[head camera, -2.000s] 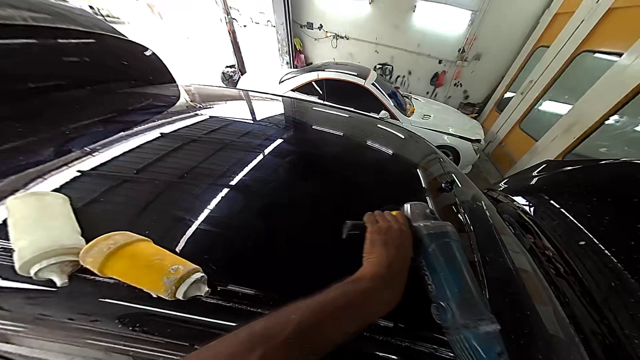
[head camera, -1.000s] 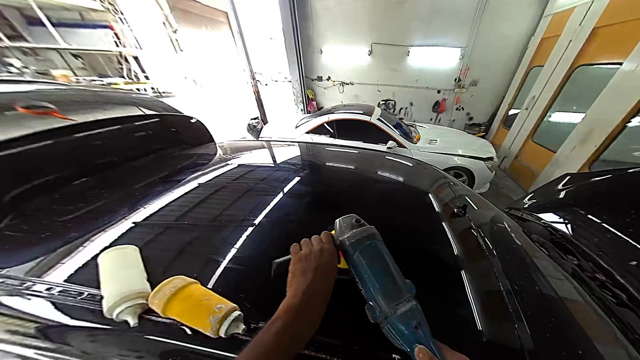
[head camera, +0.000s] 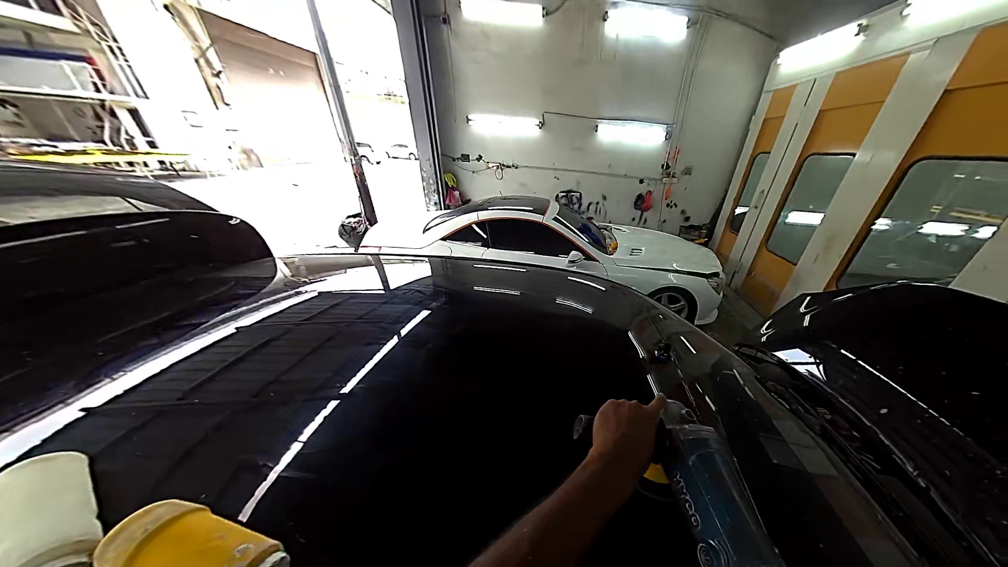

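My left hand [head camera: 626,429] is closed around the black side handle of a blue power polisher [head camera: 713,492], near its metal head. A bit of the yellow pad shows under the tool, low over the glossy black car roof [head camera: 472,394]. The rear of the polisher runs out of the bottom edge, and my right hand is out of the frame. Two plastic bottles, one whitish [head camera: 47,504] and one yellow [head camera: 185,535], lie on the roof at the lower left, both partly cut off.
The windshield edge and a raised black hood [head camera: 898,378] are at the right. A white car [head camera: 528,236] stands beyond the roof, before a wall with tube lights. Orange and white booth doors [head camera: 858,157] line the right side, shelving the left.
Since a second ago, my left hand and the polisher have moved right across the roof, towards the windshield side. My right hand, partly visible then at the tool's rear, has left view.
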